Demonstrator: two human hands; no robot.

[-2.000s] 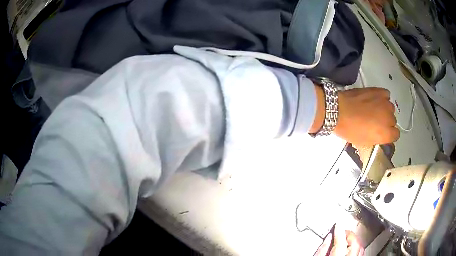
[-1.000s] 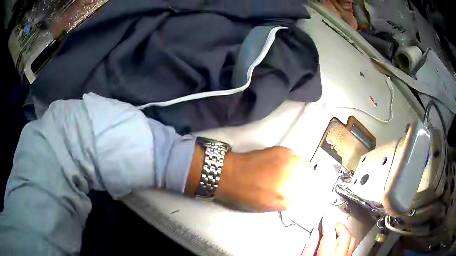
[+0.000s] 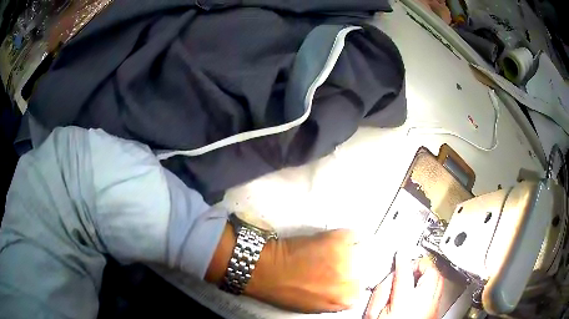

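My left hand (image 3: 306, 269), with a metal watch, reaches in from the left; its fingertips are washed out by the lamp. My right hand (image 3: 413, 291) is beside the metal foot (image 3: 432, 234) of the cream sewing machine (image 3: 477, 232), fingers bent close together. The glare hides what either hand may hold. The dark grey garment piece (image 3: 199, 75) lies in folds beyond my left forearm. A blue-grey facing (image 3: 302, 70) and white piping (image 3: 262, 132) run along it.
A brown-edged plate opening (image 3: 437, 177) lies beside the foot. A thin white cord (image 3: 458, 136) curves on the machine bed (image 3: 430, 99). A white roll (image 3: 517, 64) stands at the far right. Shiny clear plastic (image 3: 59, 28) is at the far left.
My left hand has left the far side of the foot and moved down and left, closer to my right hand. My right hand has moved up towards the foot. The garment appears further left.
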